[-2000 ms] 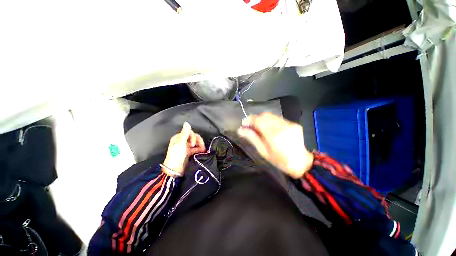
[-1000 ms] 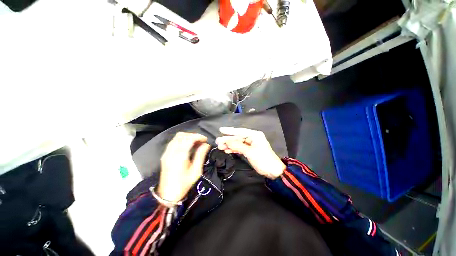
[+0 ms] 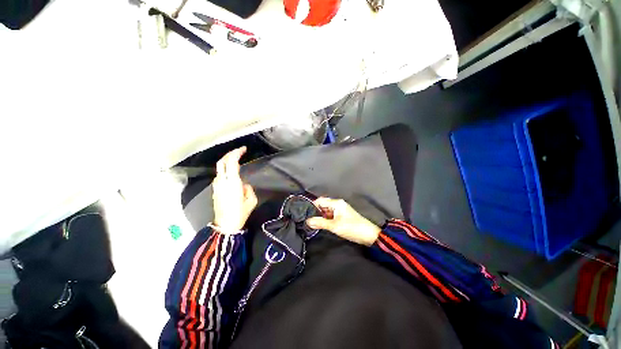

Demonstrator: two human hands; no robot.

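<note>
A crumpled black bag (image 3: 282,235) lies on my lap over the dark apron (image 3: 340,293). A thin silver-white zipper line winds along it, with a shiny zipper pull (image 3: 274,254) on its left part. My right hand (image 3: 340,221) pinches the bag's bunched upper edge between thumb and fingers. My left hand (image 3: 231,193) is raised just up and left of the bag, with its fingers apart; it does not touch the bag. I cannot make out a needle or a thread in either hand.
Red-handled snips (image 3: 228,29) and a black pen (image 3: 184,33) lie on the white table (image 3: 136,88). A red object (image 3: 313,9) stands at its far part. Black bags with silver zips (image 3: 65,272) are piled at left. A blue crate (image 3: 500,180) stands on the floor at right.
My right hand has come back from up right and now grips the bag's edge. My left hand has moved up and away from the bag, and its fingers have spread.
</note>
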